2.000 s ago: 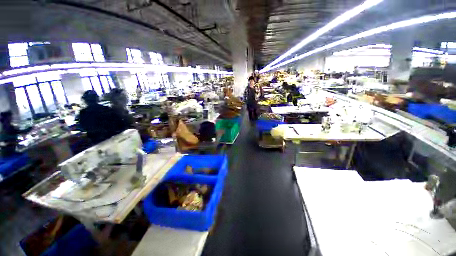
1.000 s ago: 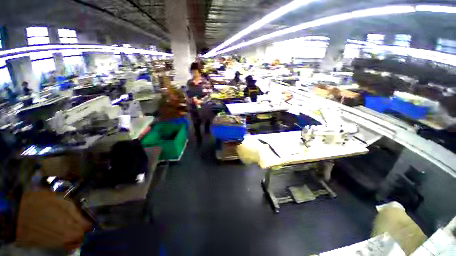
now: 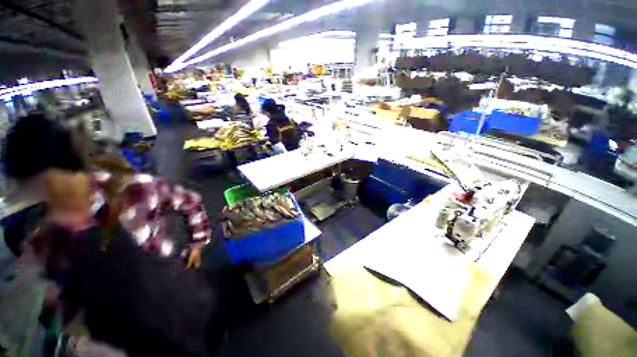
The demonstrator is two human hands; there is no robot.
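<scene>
Neither of my hands is in the picture. Nearest in front stands a white sewing table (image 3: 381, 247) with a white industrial sewing machine (image 3: 482, 209) at its right part. A wide, limp yellow-tan cut panel (image 3: 391, 317) drapes over the table's near edge, with a dark edge line across it. A blue tote (image 3: 267, 240) packed with grey-brown bundled cut pieces (image 3: 258, 213) stands left of the table, on a cart above a brown carton (image 3: 283, 270).
A person in a checked sleeve (image 3: 164, 209) is close on the left, blurred. A seated person (image 3: 281, 127) is farther back. Another tan panel (image 3: 608, 328) lies at lower right. A long white rail (image 3: 559, 171) runs along the right. A pillar (image 3: 119, 77) stands at left.
The view has moved forward along the aisle and turned right. The table with the machine and the blue tote appear larger. The person in the aisle is now close at the left.
</scene>
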